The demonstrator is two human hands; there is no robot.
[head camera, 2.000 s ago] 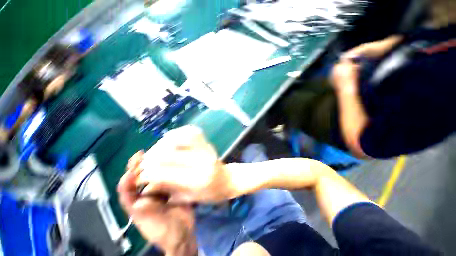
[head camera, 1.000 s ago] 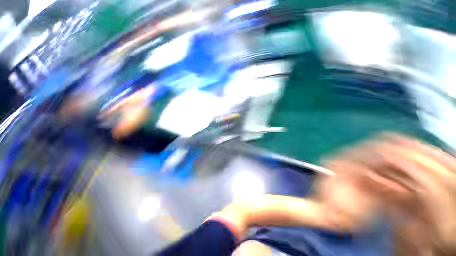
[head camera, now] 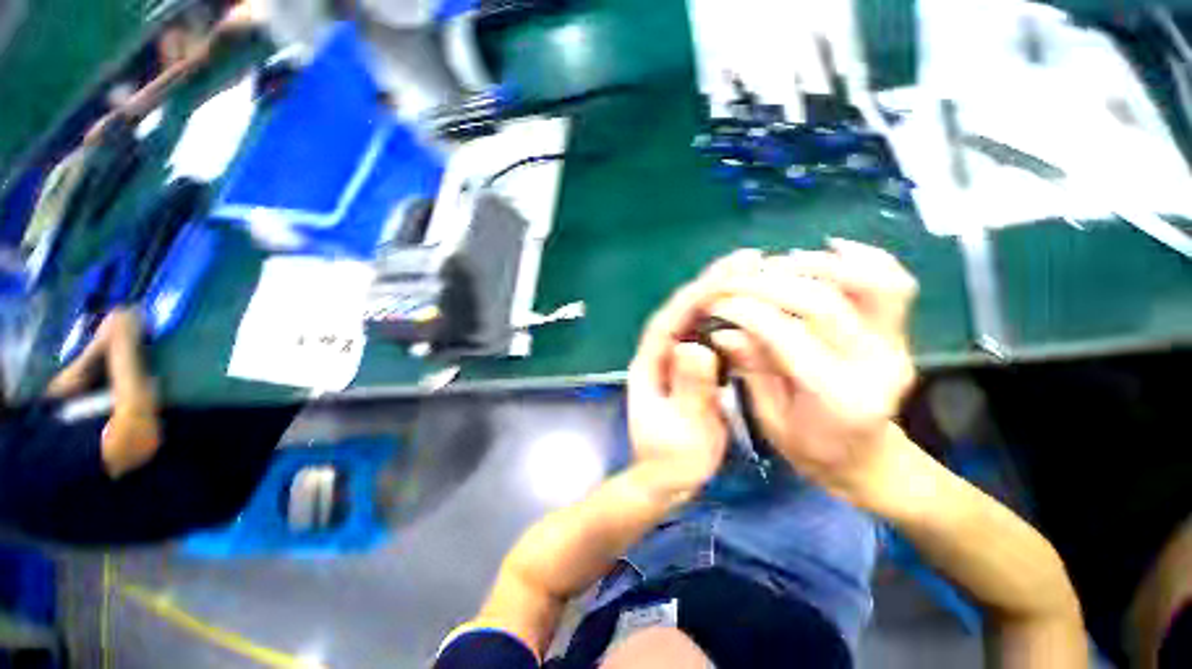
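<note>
My left hand point(head camera: 682, 399) and my right hand point(head camera: 837, 359) are close together above my lap, in front of the bench edge. Their curled fingers grip a short, thin cable piece point(head camera: 745, 425), dark with a whitish side, whose lower end points down between the palms. Its upper part is hidden by my fingers. A pile of harnesses point(head camera: 804, 154) with dark and blue ends lies on the green bench beyond my hands. A steel ruler point(head camera: 978, 275) lies to the right, across white paper sheets point(head camera: 1020, 124), its near end by the bench edge.
A grey benchtop machine point(head camera: 486, 275) on a white base stands left of centre, with a blue parts bin point(head camera: 314, 144) behind it. A paper sheet point(head camera: 301, 320) lies beside it. A neighbour's arm point(head camera: 128, 405) is at far left, above a blue stool point(head camera: 360, 497).
The view has swung about, left then partly back, and is steadier now. My hands remain together; the cable piece now shows between them.
</note>
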